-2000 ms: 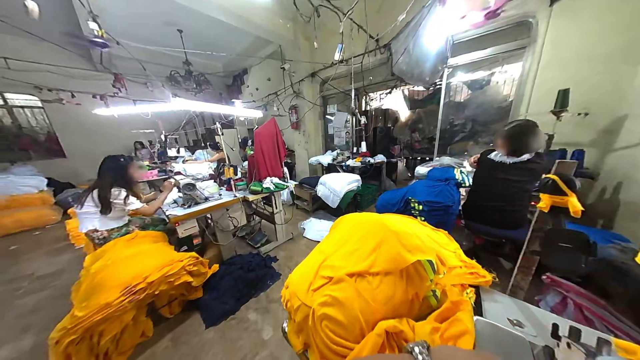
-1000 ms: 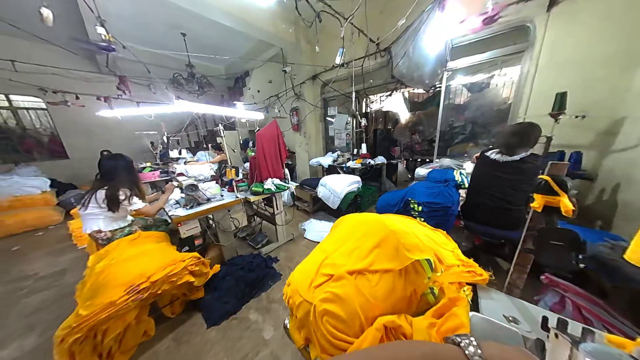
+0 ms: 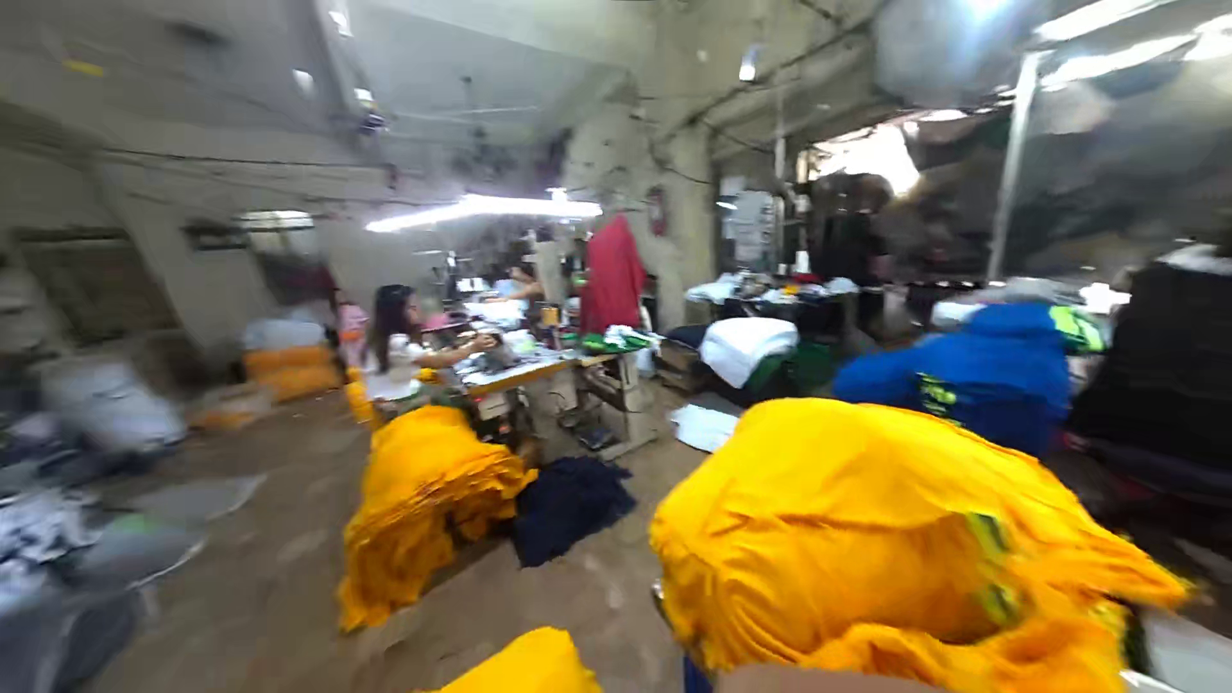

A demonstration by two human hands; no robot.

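A large heap of yellow-orange fabric [image 3: 847,520] fills the lower right, with a dark and lime patterned strip showing in its folds. At the bottom edge, a blurred piece of my forearm crosses just below the heap; neither of my hands can be made out. More yellow fabric [image 3: 534,664] pokes up at the bottom, left of the heap. What my hands hold is hidden. Part of a pale machine table [image 3: 1189,650] shows at the lower right corner.
A person in white [image 3: 399,351] sits at a sewing machine table [image 3: 520,373], beside a yellow fabric stack [image 3: 423,500]. Navy fabric [image 3: 573,505] lies on the floor. Blue fabric [image 3: 972,371] and a person in black [image 3: 1155,366] are at the right; bags and cloth stand far left.
The view has swung left. Yellow fabric now shows at the bottom, left of the heap. The wristband seen at the bottom in the earlier frames is out of sight.
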